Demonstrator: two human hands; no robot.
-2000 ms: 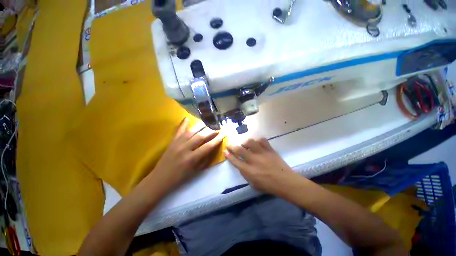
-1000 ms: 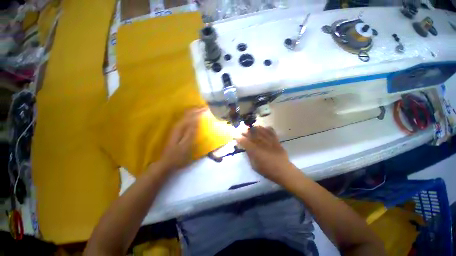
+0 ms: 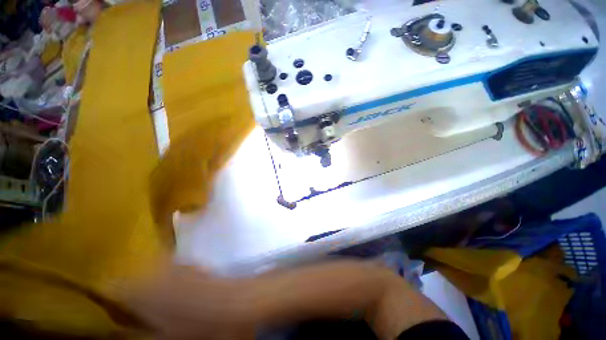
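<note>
My right hand (image 3: 156, 292) is blurred at the lower left. Its forearm crosses the lower part of the view. The hand is over or at yellow fabric (image 3: 46, 285) that is also blurred, and its grip cannot be made out. My left hand cannot be seen. A yellow panel (image 3: 206, 93) lies left of the sewing machine head (image 3: 399, 80), its lower end bunched. A long yellow panel (image 3: 109, 133) lies farther left. No fabric is under the lit presser foot (image 3: 324, 158).
A blue plastic basket (image 3: 578, 249) with yellow pieces (image 3: 525, 285) is at the lower right. Red and black cables (image 3: 546, 129) lie at the bed's right end. Clear plastic (image 3: 299, 16) is behind the machine head. A brown board (image 3: 193, 20) with printed tape is at the back.
The yellow fabric has left the needle area and moved left. My right hand has swung from the presser foot to the lower left. My left hand has gone out of sight.
</note>
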